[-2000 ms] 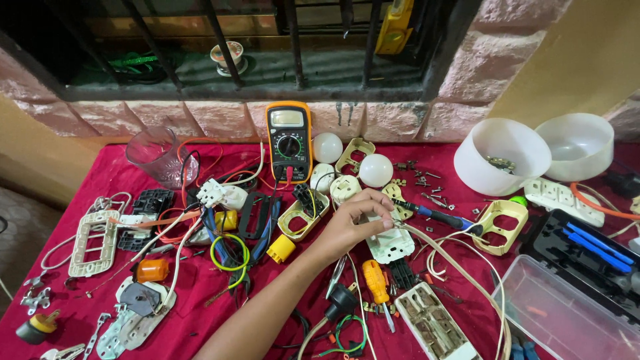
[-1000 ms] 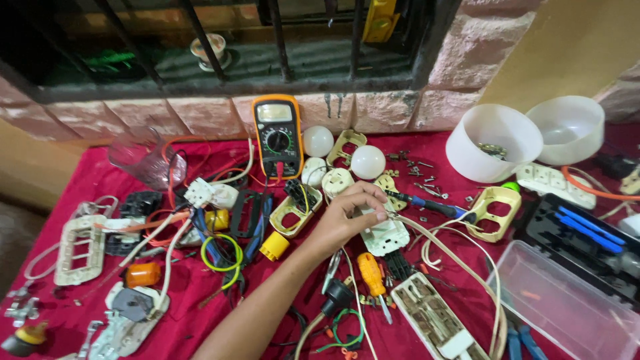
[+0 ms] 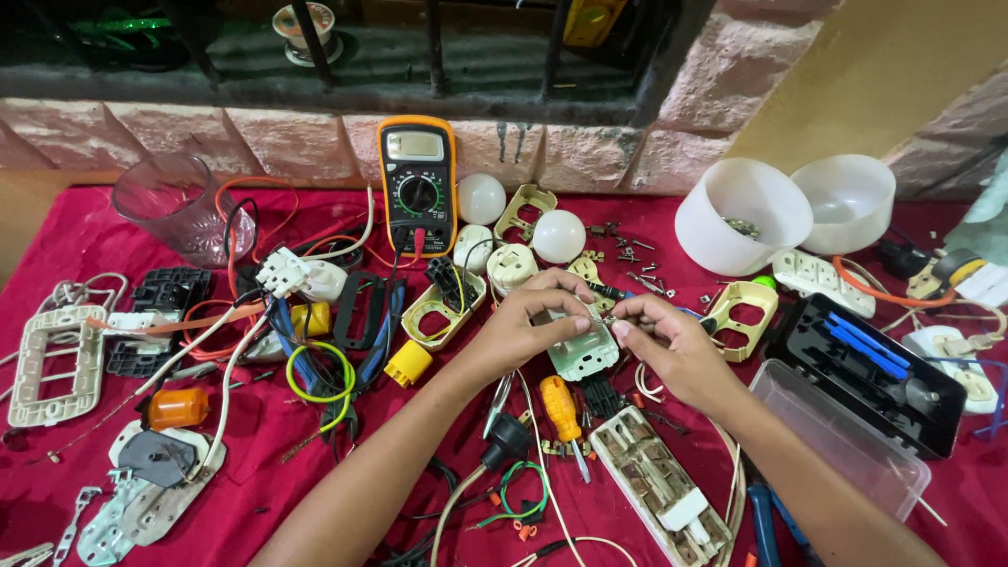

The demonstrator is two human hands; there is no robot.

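My left hand point(image 3: 543, 315) is bent over the upper part of a pale green-white plastic electrical fitting point(image 3: 587, 354) at the middle of the table. Close beside it, my right hand point(image 3: 669, 342) has thumb and forefinger pinched at a small piece, too small to name, at the fitting's upper right edge. The fingertips of both hands nearly meet there. A screwdriver with a blue and black handle point(image 3: 618, 293) lies behind the hands. Below the fitting are a yellow-handled screwdriver point(image 3: 560, 409), a black plastic part point(image 3: 602, 396) and an opened white power strip point(image 3: 657, 480).
A digital multimeter point(image 3: 417, 185) leans on the brick wall, left of two white bulbs point(image 3: 559, 236). Wires, pliers point(image 3: 378, 339) and a tilted glass point(image 3: 185, 213) lie left. White plastic bowls point(image 3: 744, 216), loose screws point(image 3: 646, 279) and a black case point(image 3: 874, 370) with a clear lid are on the right.
My right hand, out of view in both earlier frames, has come in from the lower right to the fitting beside my left hand, which remains over the fitting.
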